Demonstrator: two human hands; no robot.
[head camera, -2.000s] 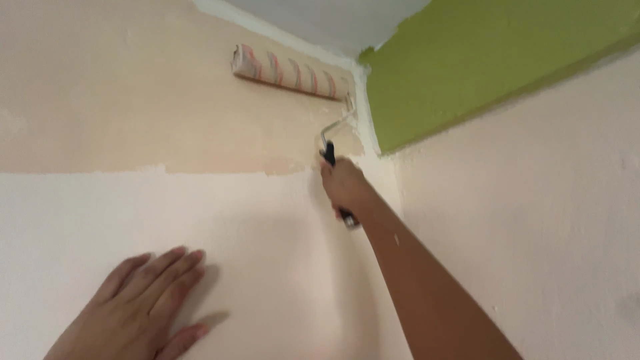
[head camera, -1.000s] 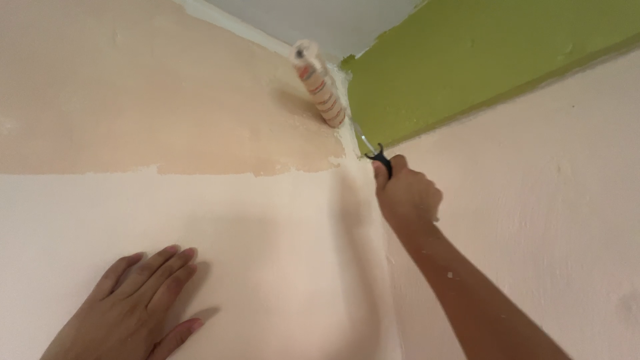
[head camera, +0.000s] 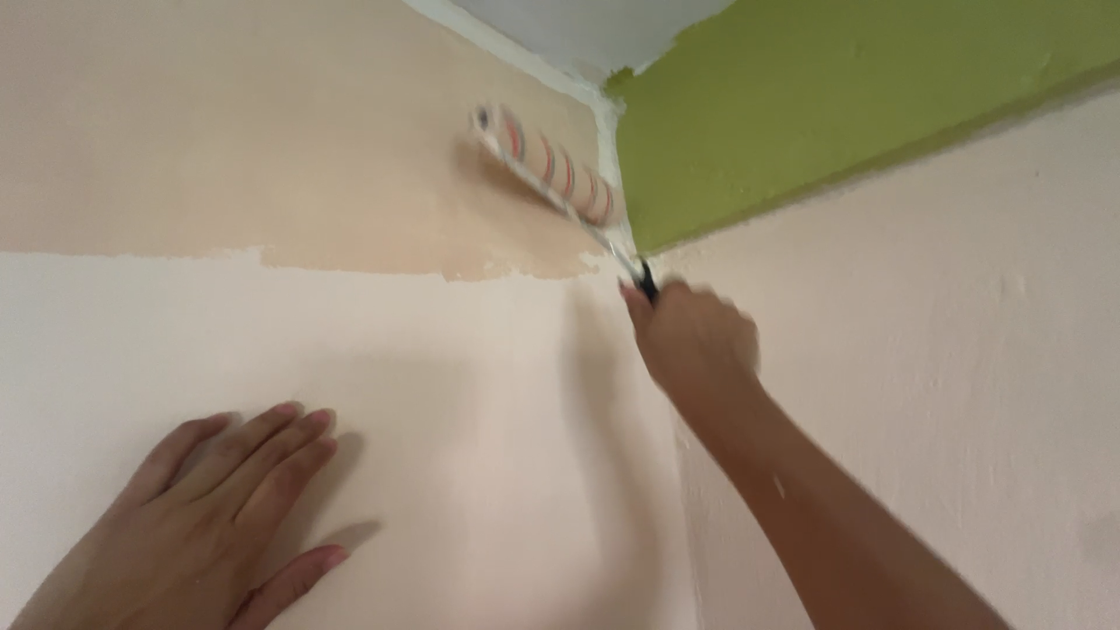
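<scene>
My right hand (head camera: 700, 337) is closed around the black handle (head camera: 647, 282) of a paint roller. The roller's striped sleeve (head camera: 560, 171) lies at a slant by the upper wall, its lower end close to the corner, and its metal frame runs down to the handle. Behind it is the peach-painted band (head camera: 262, 131) of the left wall, with a ragged lower edge over the paler wall part (head camera: 420, 437). At the lower left my left hand (head camera: 219, 516) rests on that paler part, palm to the wall, fingers apart, holding nothing.
A green painted band (head camera: 840, 105) with a lower ledge runs right from the corner, above a pale pink wall (head camera: 945, 350). The grey ceiling (head camera: 595, 31) meets the left wall along a whitish strip (head camera: 516, 39). Shadows of the arm and roller fall on the left wall.
The roller has changed its slant: nearly level two seconds ago, steep by the corner one second ago, and now between the two. My right hand has moved right since the first frame. My left hand stays put.
</scene>
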